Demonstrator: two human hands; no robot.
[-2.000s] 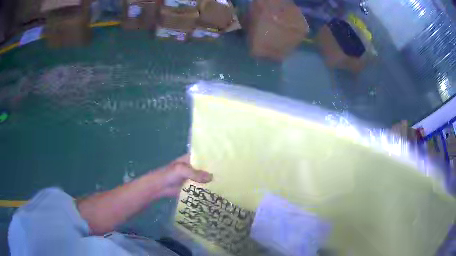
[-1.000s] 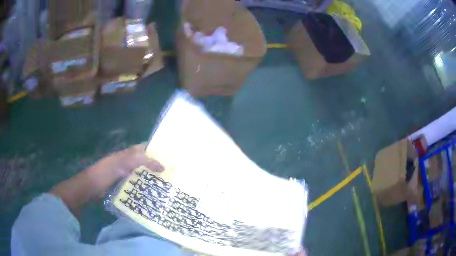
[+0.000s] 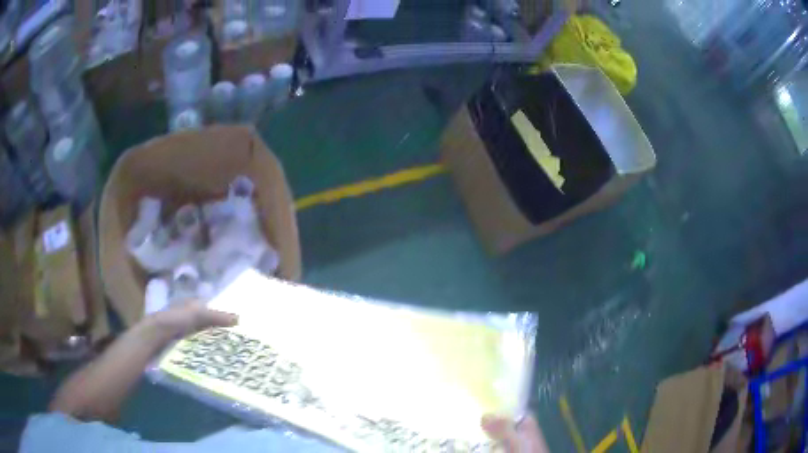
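Note:
A pack of stacked sheets [image 3: 354, 354] in clear plastic lies across the bottom middle of the view, pale yellow with strong glare, with rows of dark motifs along its near edge. My left hand [image 3: 182, 320] grips its left end, thumb on top. My right hand [image 3: 516, 433] is at its lower right edge, cut off by the frame's bottom, with fingers on the pack. The undersides of the pack and my hidden fingers do not show.
A carton of white core tubes [image 3: 288, 190] stands at left. An open box with a black lining [image 3: 496, 212] stands ahead, a yellow bag [image 3: 595, 53] behind it. Clear rolls [image 3: 188, 75] stand upper left. A brown carton [image 3: 687, 411] and blue frame [image 3: 760, 416] are at right.
The view has swung right and forward, so the tube carton and lined box show larger and further left. The pack sits lower and flatter. My right hand shows more at its edge.

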